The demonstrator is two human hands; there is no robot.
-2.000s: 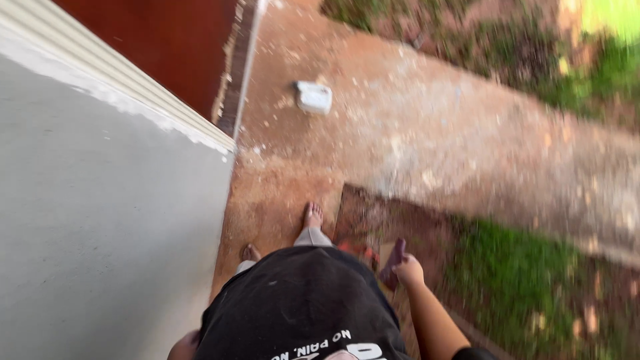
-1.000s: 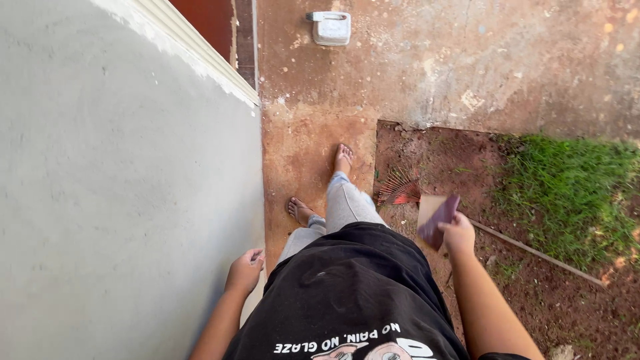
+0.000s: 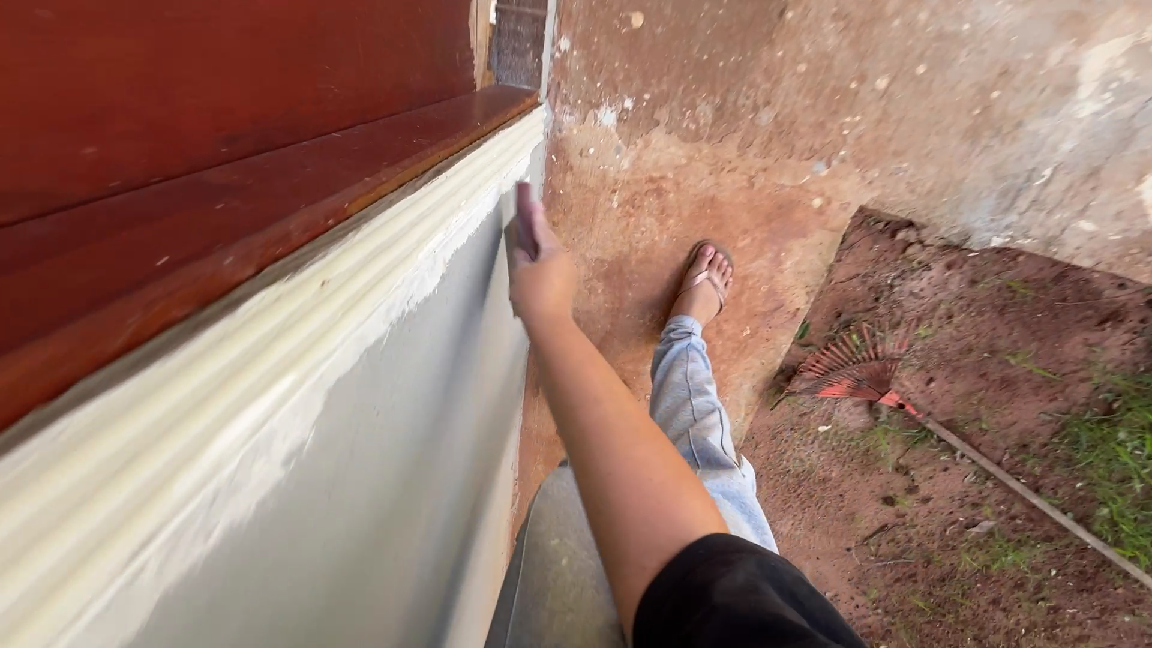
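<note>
My right hand (image 3: 544, 274) reaches forward to the grey wall (image 3: 360, 450), beside the far end of the cream moulding (image 3: 297, 324). It grips a folded brown sheet, apparently sandpaper (image 3: 525, 209), held on edge against or very near the wall; contact is hard to tell. White filler or paint with a rough edge runs along the wall just under the moulding. Above the moulding lies a red-brown wooden frame (image 3: 270, 216). My left hand is out of the picture.
A red fan rake (image 3: 859, 369) with a long handle (image 3: 1026, 495) lies on bare soil to the right. My sandalled foot (image 3: 706, 279) stands on the stained concrete path (image 3: 720, 198), whose edge borders the soil and grass (image 3: 1116, 459).
My right hand has swung from over the soil across to the wall, still holding the brown sheet. My left hand has left the view. The view has shifted nearer the moulding.
</note>
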